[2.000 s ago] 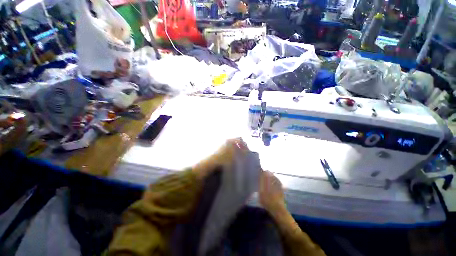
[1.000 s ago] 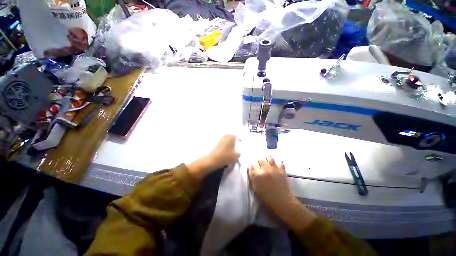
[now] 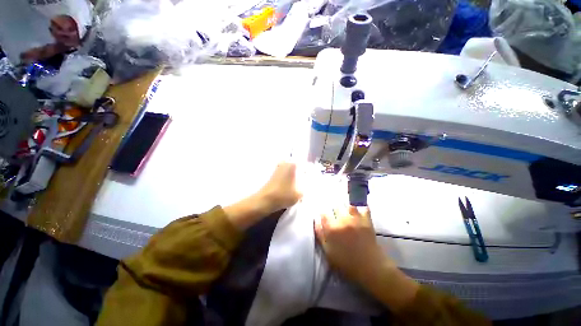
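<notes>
A light grey fabric piece (image 3: 286,267) runs from the lit needle area down over the table's front edge, with dark fabric (image 3: 241,280) beside it at the left. My left hand (image 3: 281,186) grips the fabric's left side close to the needle area, its fingertips washed out by glare. My right hand (image 3: 349,237) lies on the fabric's right side, just in front of the presser foot area; whether its fingers pinch the cloth cannot be told. The white sewing machine (image 3: 408,83) stands over the fabric's far end. The needle and presser foot are lost in bright light.
Dark snips (image 3: 473,229) lie on the table under the machine arm. A smartphone (image 3: 141,144) lies at the left of the white table (image 3: 210,102). Clutter and a grey box (image 3: 16,114) stand on the brown wood (image 3: 70,197). Plastic bags (image 3: 159,32) line the back.
The head view has moved closer to the machine. The hands, earlier raised with the fabric before the table, have come down at the needle area and stay there, the fabric now lying flatter between them.
</notes>
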